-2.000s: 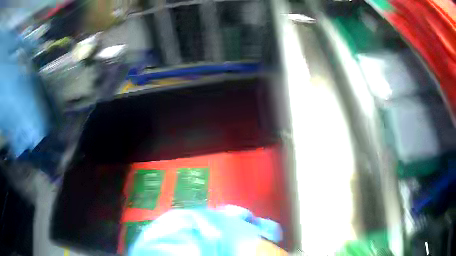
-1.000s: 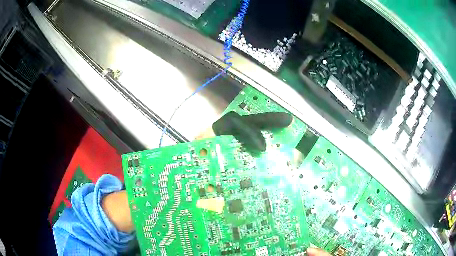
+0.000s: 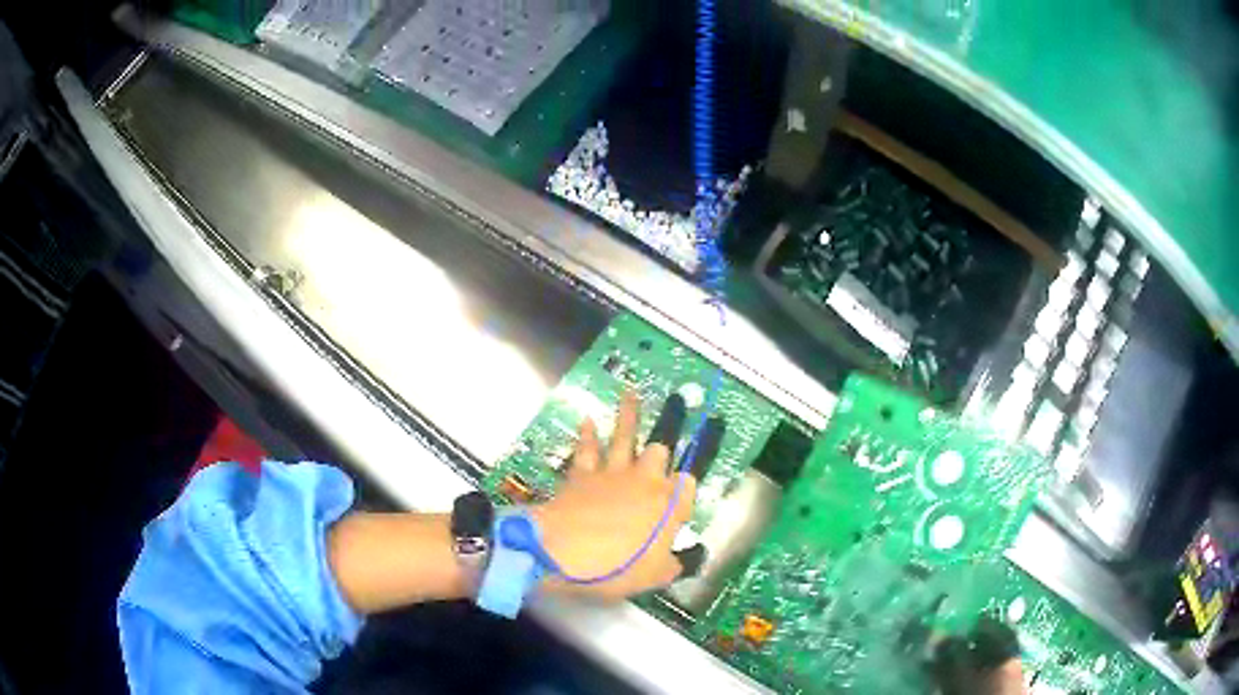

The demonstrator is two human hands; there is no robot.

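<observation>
My left hand (image 3: 618, 516), palm down with fingers spread, rests on a green printed circuit board (image 3: 628, 356) lying on the conveyor. It wears black finger cots on some fingers and a light blue wrist strap (image 3: 508, 564) beside a dark watch. A second green printed circuit board (image 3: 849, 543), with two white circles, is tilted above the conveyor to the right. My right hand (image 3: 981, 665) is at its lower part, cut off by the bottom edge, with a black-covered fingertip on the board; the rest of the hand is hidden.
Behind the conveyor rail (image 3: 544, 258) are grey trays (image 3: 476, 54), small white pieces (image 3: 625, 211), a black bin of dark components (image 3: 897, 245) and a clear tray of silver-white blocks (image 3: 1073, 326). A blue coiled cord (image 3: 704, 122) hangs down to my left wrist. More board shows lower right.
My left hand has come out from behind the held board and lies on a conveyor board. The held board has moved right and shows its white-circle face. My right hand has moved to the lower right.
</observation>
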